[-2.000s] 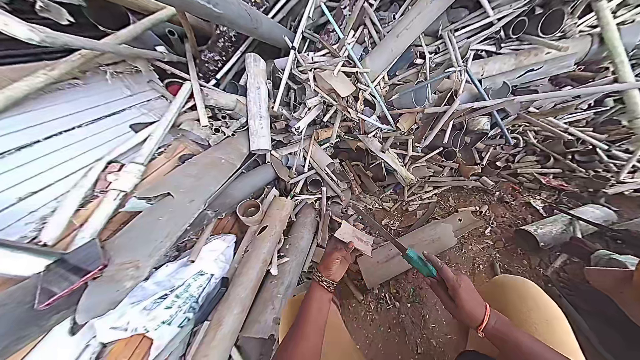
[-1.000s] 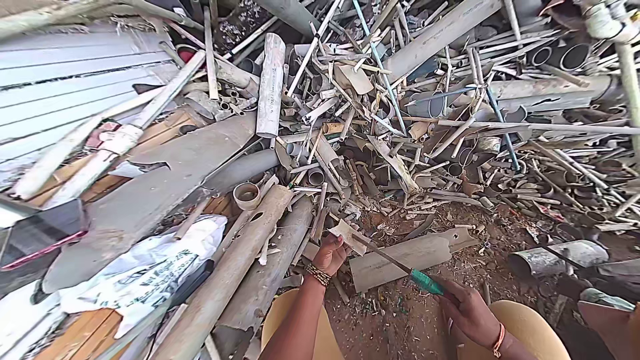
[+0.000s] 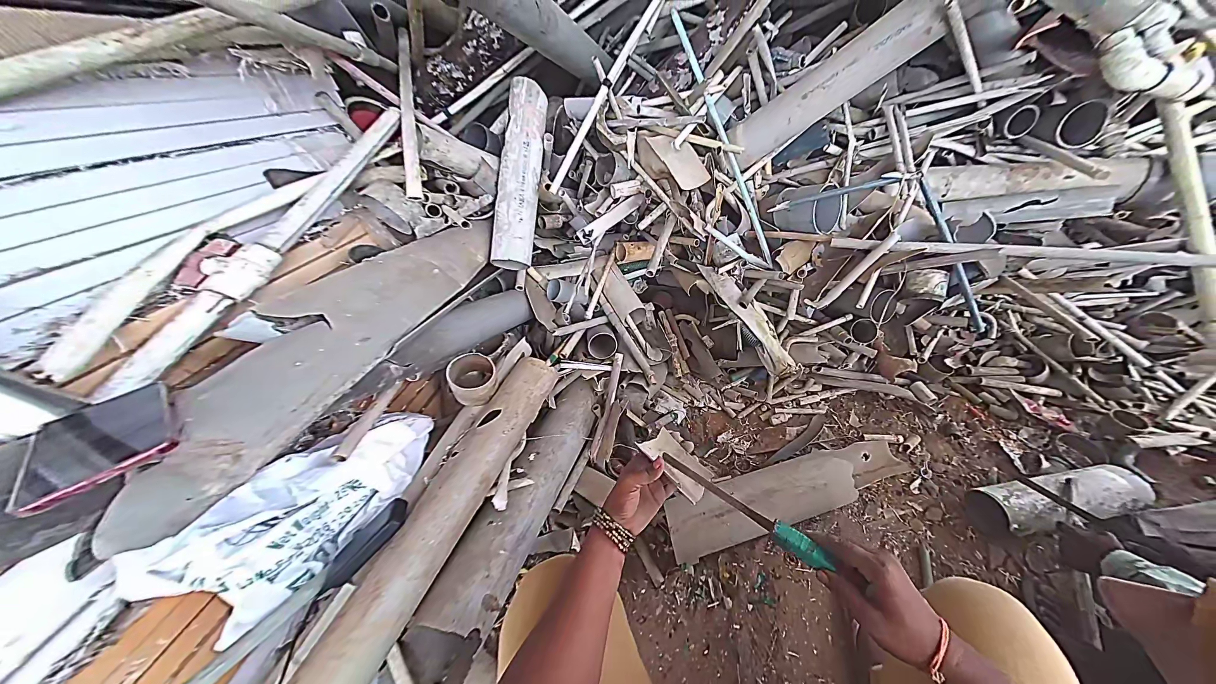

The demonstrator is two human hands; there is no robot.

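My left hand [image 3: 638, 491], with a beaded bracelet at its wrist, grips a small pale broken piece of pipe [image 3: 680, 464]. A tool with a green handle [image 3: 801, 545] and a long thin dark blade is in my right hand [image 3: 879, 594], which wears an orange cord. The blade reaches left so that its tip lies at the pale piece; whether it is a knife or a file I cannot tell. Below and behind the blade, a split grey plastic pipe section [image 3: 760, 503] rests on the soil.
A heap of broken pipes [image 3: 760, 313] spreads ahead. Long grey pipes [image 3: 446, 513], a white printed plastic bag [image 3: 285, 522] and a bent grey sheet [image 3: 351, 351] lie left. At the right edge, another person's arm [image 3: 1140, 570] shows near a short pipe [image 3: 1073, 499].
The pale piece and the blade have changed their angle slightly against each other. Both hands keep their holds. The view has shifted a little.
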